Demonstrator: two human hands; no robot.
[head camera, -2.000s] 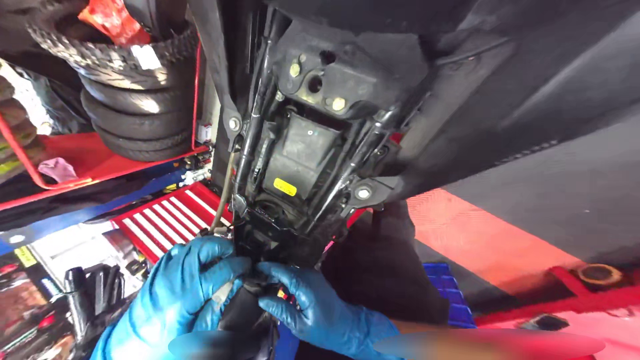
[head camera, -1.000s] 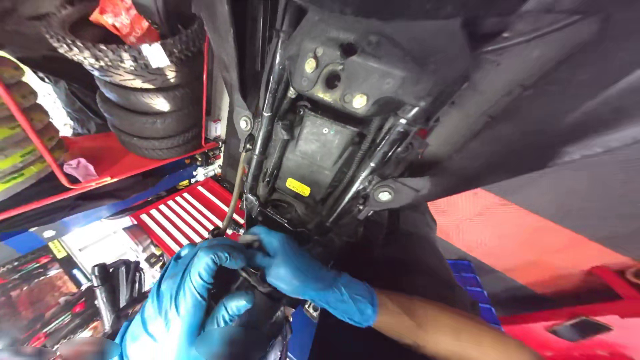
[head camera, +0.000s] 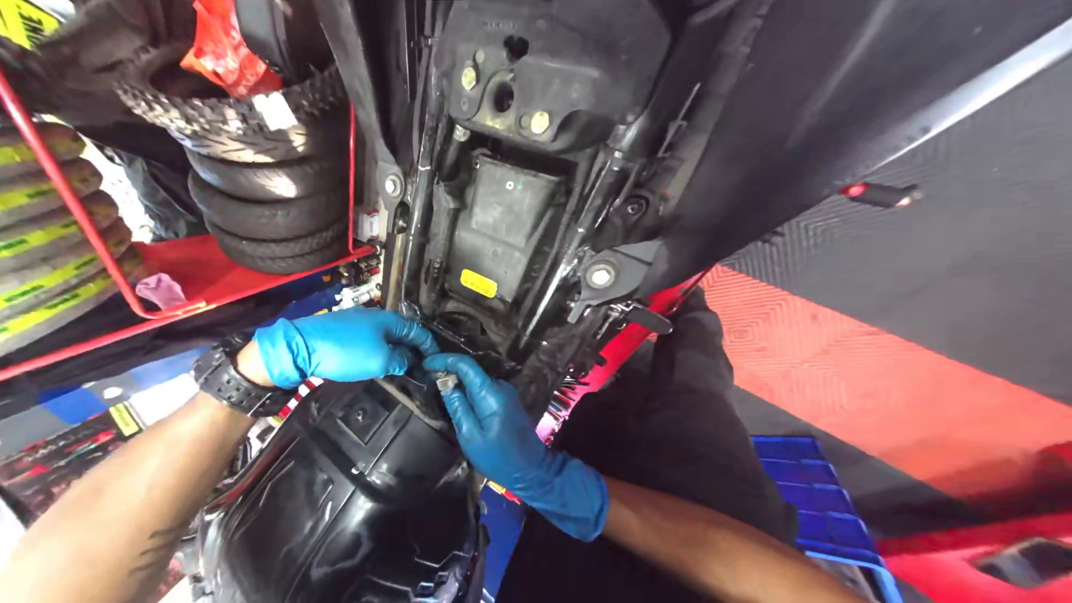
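Note:
My left hand (head camera: 352, 343), in a blue glove, reaches to the lower end of a motorcycle's rear frame (head camera: 578, 251), its fingertips bent among dark parts. Against it, my right hand (head camera: 502, 435), also gloved in blue, pinches a small greyish piece (head camera: 446, 382), perhaps a connector or fastener, between thumb and finger. Below both hands lies a glossy black plastic cover (head camera: 360, 494). Above them, the frame holds a black box (head camera: 507, 222) with a yellow label (head camera: 478, 283). What my left fingertips touch is hidden.
Stacked tyres (head camera: 280, 193) stand on a red rack (head camera: 180, 276) at left. A blue plastic crate (head camera: 808, 494) is at lower right, near red metal equipment (head camera: 988, 511). A dark tool with a red end (head camera: 879, 195) lies on the floor. My leg (head camera: 662, 435) is beside the frame.
My hands, bunched together low over a dark part before, are now at the frame's lower end, the left reaching in from the left. The glossy black cover has come into plain sight below them.

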